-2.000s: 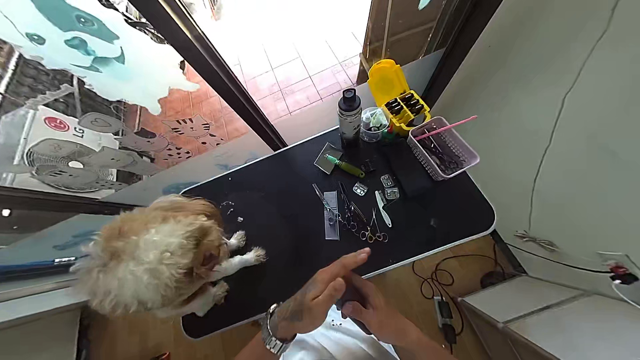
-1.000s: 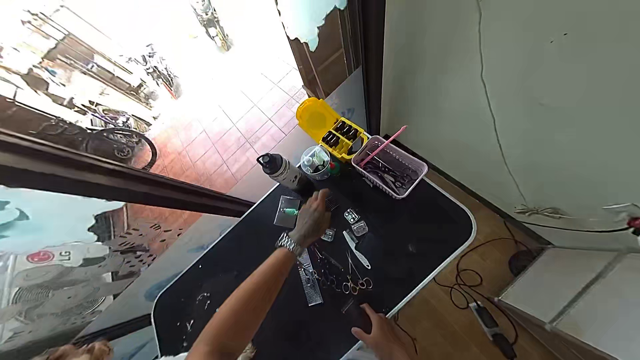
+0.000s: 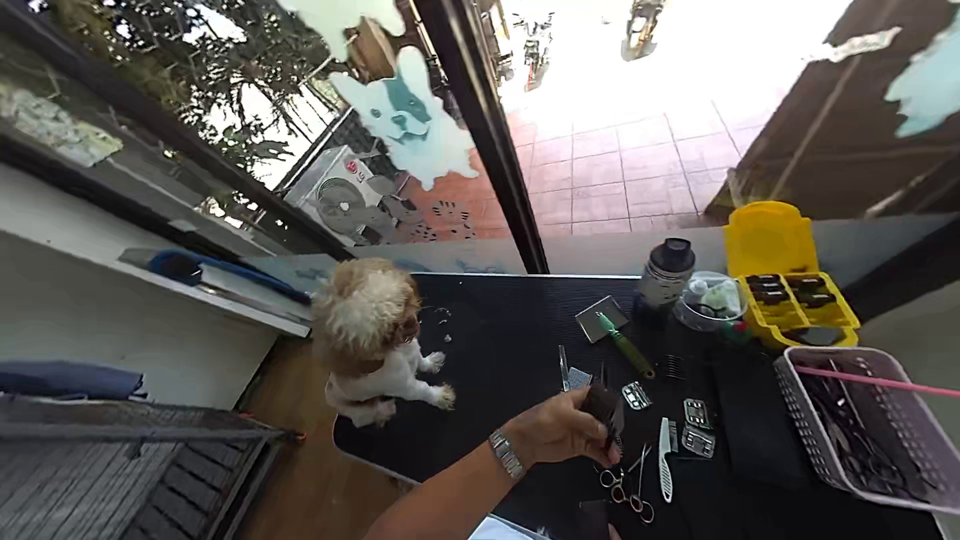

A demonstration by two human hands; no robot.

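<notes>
My left hand (image 3: 559, 431), with a metal watch on its wrist, grips a dark piece with comb-like teeth, perhaps a clipper guard (image 3: 604, 412), above the black table mat. Just a fingertip of my right hand (image 3: 614, 533) shows at the bottom edge, against a dark device (image 3: 594, 517), probably a hair clipper. Below and right of my left hand lie scissors (image 3: 636, 499), a white comb (image 3: 665, 461) and clipper blades (image 3: 697, 427). Beyond it is a slicker brush with a green handle (image 3: 626, 346). A curly-haired dog (image 3: 367, 315) has its forepaws on the table's left end.
A dark bottle (image 3: 666, 274), a round clear tub (image 3: 709, 304) and an open yellow case (image 3: 802, 300) of black guards stand at the back right. A pink basket (image 3: 874, 360) of tools sits at the right. Glass windows run behind the table; a barred grey crate (image 3: 135, 442) is lower left.
My left hand was over the tools near the bottle; now it is nearer the table's front with the dark toothed piece in it. The view has swung left, showing the dog fully again.
</notes>
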